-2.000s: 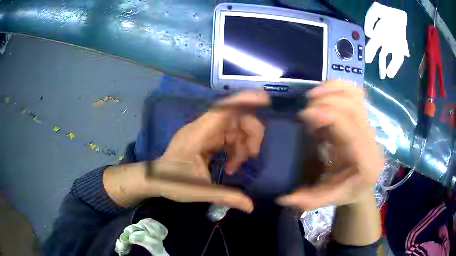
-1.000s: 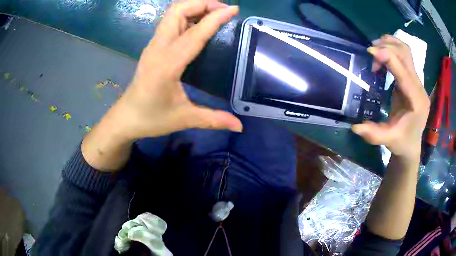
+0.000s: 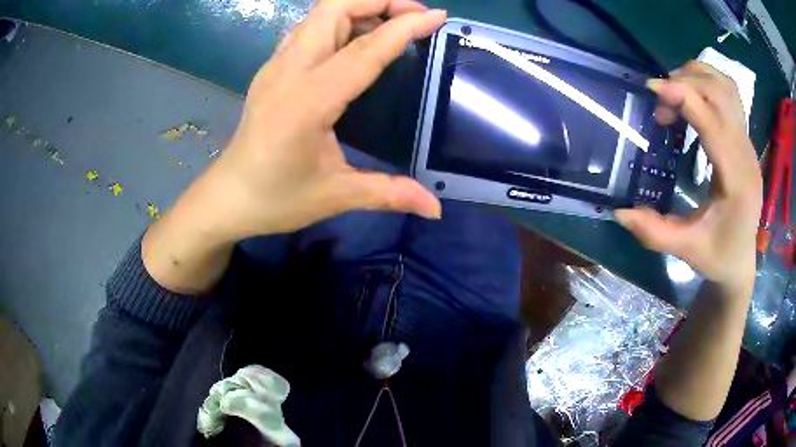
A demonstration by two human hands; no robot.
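Observation:
The grey-silver video speaker (image 3: 428,131) lies near the bench edge, its dark screen showing bright glare streaks. A clear, black-bordered screen cover (image 3: 524,118) lies over its face, reaching over the dial and keys at the right end. My left hand (image 3: 305,131) spans the unit's left end, index fingertip at the upper corner and thumb at the lower corner. My right hand (image 3: 711,183) grips the cover's right end between thumb and fingers. Whether the cover sits flush cannot be told.
A black strap (image 3: 602,26) loops behind the unit. A white glove (image 3: 729,74) lies partly behind my right hand, with a red tool (image 3: 777,183) beyond. Crinkled clear film (image 3: 585,349) is heaped right of my lap. A pale cloth-like bundle (image 3: 249,402) is at lower left.
The dark panel held above my lap two seconds ago is now over the unit. Since one second ago the unit has shifted slightly right, and my left fingertips have closed in on its left corners.

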